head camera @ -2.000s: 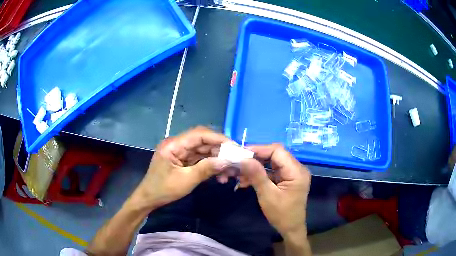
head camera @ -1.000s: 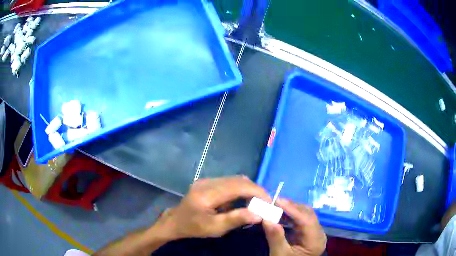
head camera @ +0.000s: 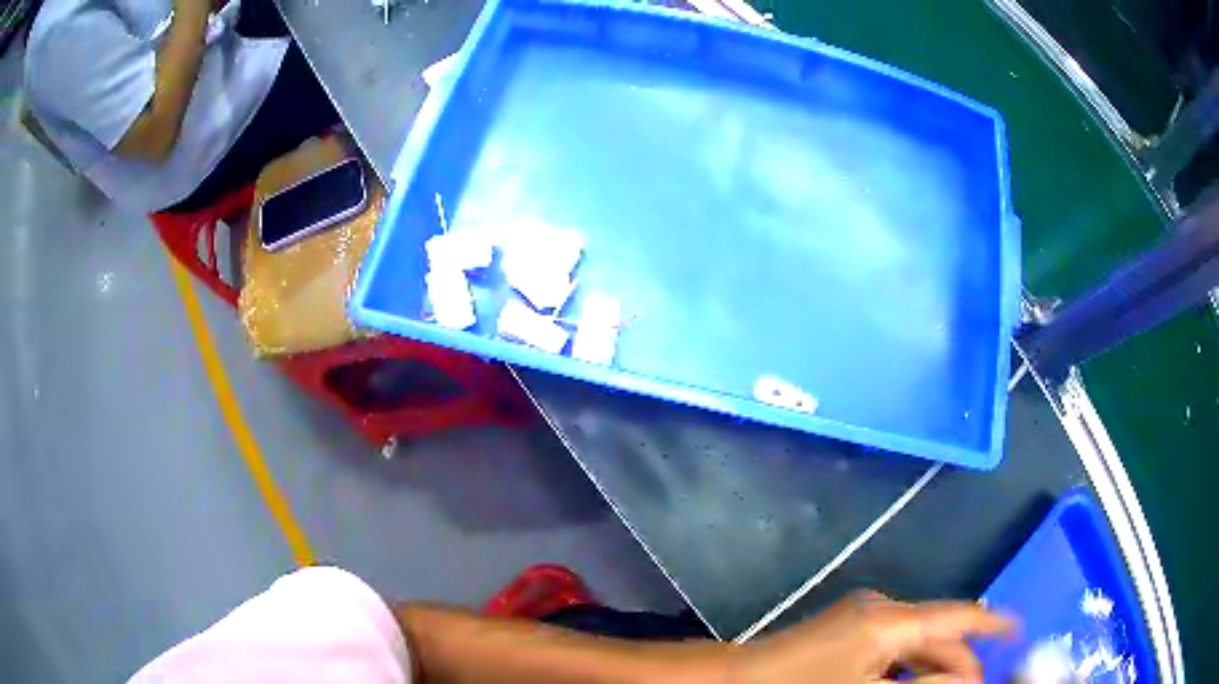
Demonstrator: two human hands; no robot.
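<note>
My left hand (head camera: pixel 902 644) is at the bottom right edge, blurred and partly cut off, its fingers reaching over the near end of the right parts tray (head camera: pixel 1000 588). A whitish blur (head camera: pixel 1049 661) shows by its fingertips; I cannot tell whether the hand holds it. My right hand is not in view. The large left tray (head camera: pixel 682 397) fills the upper middle. Several white units (head camera: pixel 542 267), some with thin stems, lie in its near-left corner. A small white piece (head camera: pixel 785 394) lies apart from them, by its near wall.
The dark grey bench (head camera: pixel 695 501) runs below the left tray, beside the green conveyor (head camera: pixel 1069 201). A phone (head camera: pixel 313 205) lies on a brown cardboard box (head camera: pixel 301 287) above a red stool (head camera: pixel 401 394). A seated person's arm (head camera: pixel 174 80) shows at upper left. A dark post (head camera: pixel 1136 294) stands at right.
The view has swung left, so the left tray appears nearer the middle and the right tray is mostly cut off. My right hand and the white block held between both hands have left view.
</note>
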